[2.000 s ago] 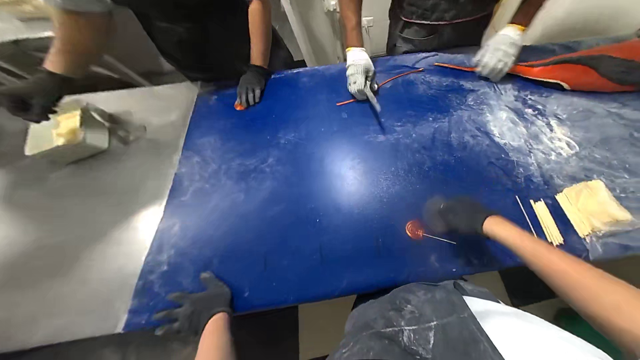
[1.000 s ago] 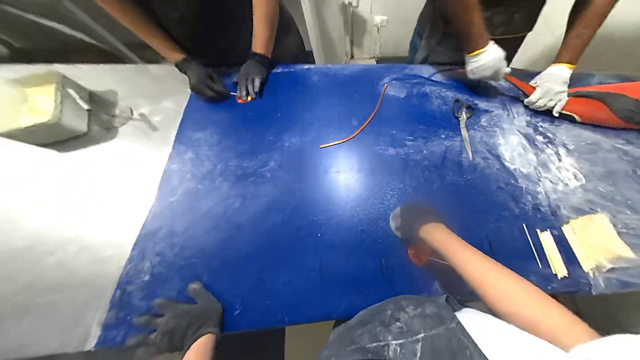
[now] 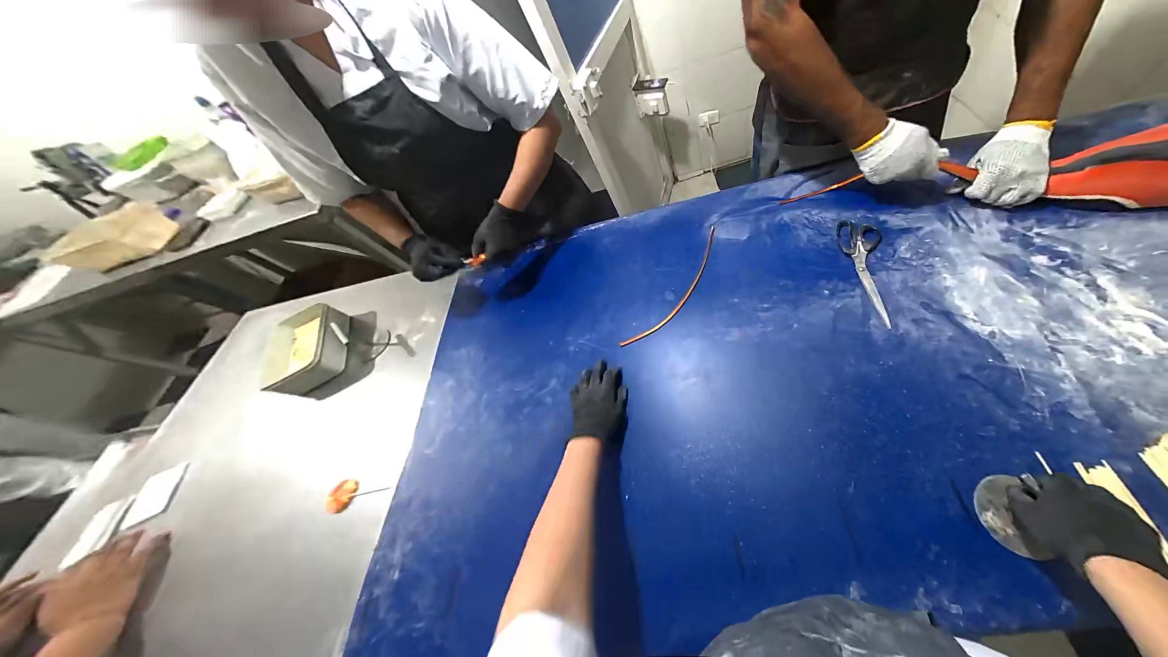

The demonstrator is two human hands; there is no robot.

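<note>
My left hand [image 3: 599, 401], in a black glove, reaches over the blue mat [image 3: 757, 411] with its fingers a little apart and nothing in it. Just beyond its fingertips lies a thin curved orange-brown candy rope [image 3: 680, 304]. At the lower right my right hand [image 3: 1081, 520], also black-gloved, grips a round, flat, greyish disc [image 3: 999, 516] beside some pale wooden sticks [image 3: 1118, 484]. An orange lollipop [image 3: 343, 495] on a stick rests on the bare metal table at the left.
Scissors [image 3: 862, 265] lie on the mat. Across the table, one person's black-gloved hands hold a small orange piece; another's white-gloved hands [image 3: 1008, 164] hold a red and black candy mass [image 3: 1113, 173]. A metal container [image 3: 308, 349] stands left. Another person's bare hands are lower left.
My left hand has moved forward toward the candy rope. My right hand has moved right, to the sticks. The view has swung left. The lollipop seen near my right hand earlier is no longer there.
</note>
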